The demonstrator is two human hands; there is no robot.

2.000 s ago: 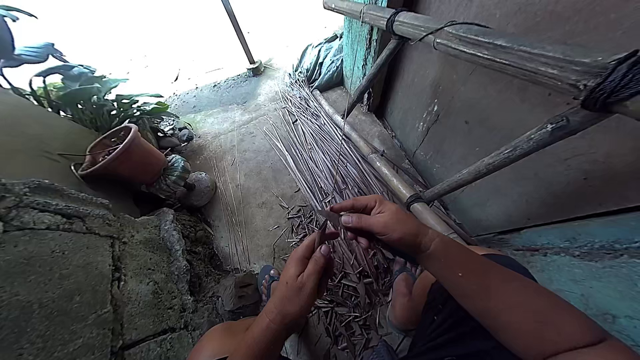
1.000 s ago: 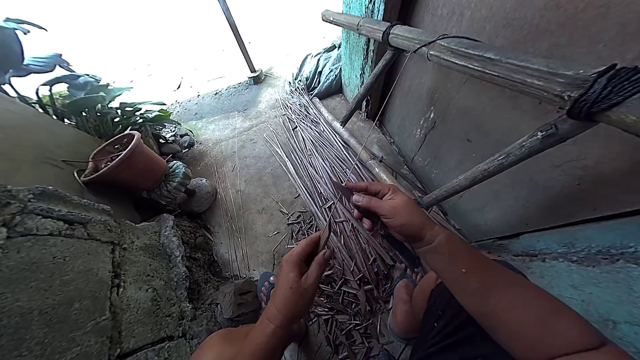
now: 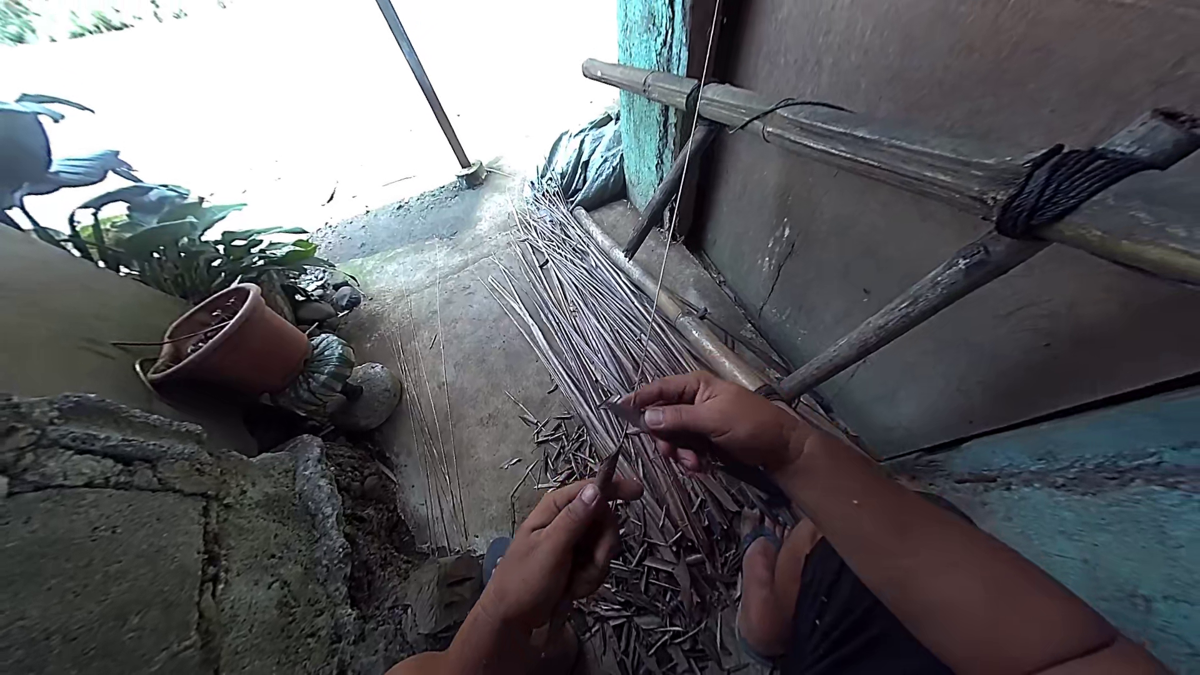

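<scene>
My right hand [image 3: 717,417] is closed on a small knife, whose blade [image 3: 626,410] points left from the thumb and finger. A thin, long strand [image 3: 677,216] rises from beside the blade toward the top of the view. Below and to the left, my left hand [image 3: 562,539] pinches a short, dark piece of stalk [image 3: 609,464], its tip just under the blade. Beneath both hands lies a bundle of long dry stalks [image 3: 581,300], with short cut pieces [image 3: 656,572] scattered around my feet.
A terracotta pot [image 3: 234,347], a striped gourd [image 3: 323,370] and a round stone [image 3: 373,396] stand at left. A rough concrete ledge [image 3: 103,544] fills the lower left. Lashed bamboo poles [image 3: 844,145] run along the right wall. Thin strands [image 3: 431,412] lie on the floor.
My hands were close together two seconds ago, then moved apart; now they are near each other again. The thin strand stands more upright and reaches higher than before.
</scene>
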